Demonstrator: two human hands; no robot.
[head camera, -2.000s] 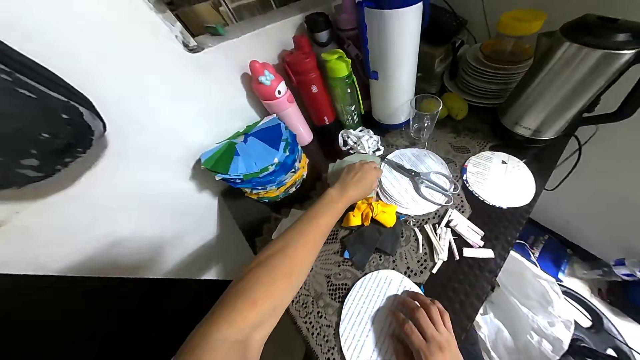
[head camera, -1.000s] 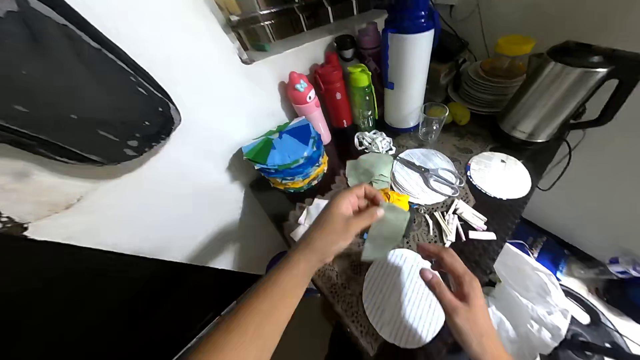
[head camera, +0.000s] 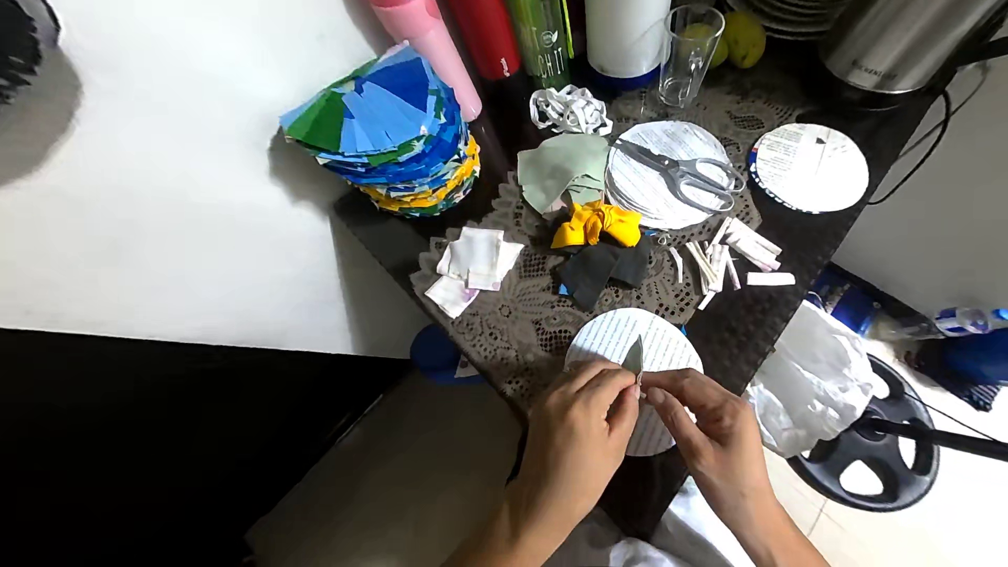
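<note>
My left hand (head camera: 587, 425) and my right hand (head camera: 713, 433) meet over a printed paper disc (head camera: 614, 339), both pinching a small folded grey-green fabric piece (head camera: 635, 357). Past the disc lie dark fabric pieces (head camera: 591, 274), a yellow fabric bundle (head camera: 598, 225) and grey-green fabric pieces (head camera: 561, 169). White fabric squares (head camera: 476, 260) are to the left, narrow rolled white strips (head camera: 717, 264) to the right. Grey-handled scissors (head camera: 685, 175) rest on a stack of paper discs (head camera: 642, 201).
A stack of blue, green and yellow fabric-covered discs (head camera: 386, 142) stands by the wall. Bottles, a glass (head camera: 689, 59), a steel kettle (head camera: 898, 47), white cord (head camera: 571, 110) and another disc (head camera: 811, 169) surround the work. A plastic bag (head camera: 811, 378) hangs beside the table edge.
My left hand has lifted a grey-green piece from its pile and brought it over the disc. My right hand has left the disc and joined it, and the piece is folded. The view has moved closer.
</note>
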